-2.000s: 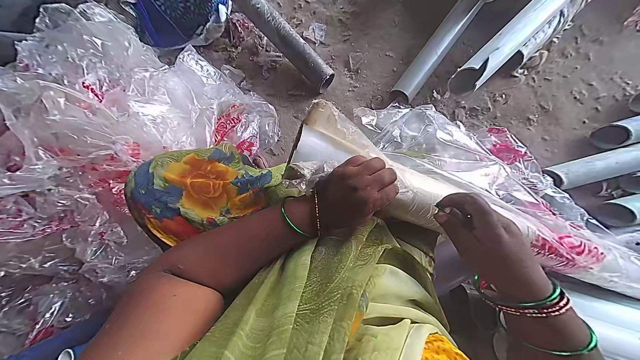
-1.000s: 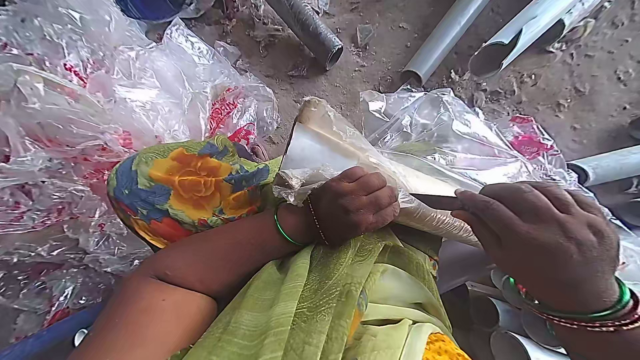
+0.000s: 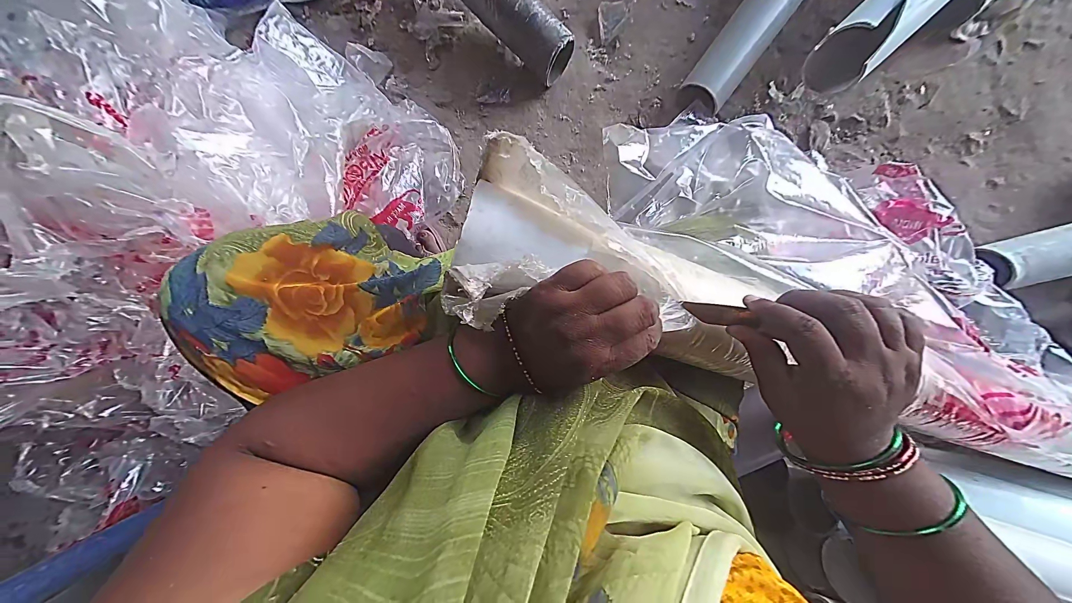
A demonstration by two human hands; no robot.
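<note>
Across my lap lies a roll (image 3: 536,213) with a pale, torn-looking outer layer and clear plastic film around it. My left hand (image 3: 582,331) is closed in a fist on crumpled plastic film (image 3: 490,285) at the near side of the roll. In my right hand (image 3: 837,360) is a thin dark blade (image 3: 712,313), held between thumb and fingers, its tip at the film just right of my left hand. More clear film with red print (image 3: 754,201) spreads over the roll's far side and to the right.
A big heap of clear plastic film with red print (image 3: 251,126) lies at the left. Grey tubes (image 3: 741,50) rest on the dirt ground ahead, with another tube (image 3: 1034,255) at the right. A dark tube (image 3: 532,42) lies top centre. Several more tubes are at lower right.
The right hand has moved about along the roll, and the blade in it shows more plainly than two seconds ago. The left hand keeps its hold on the film.
</note>
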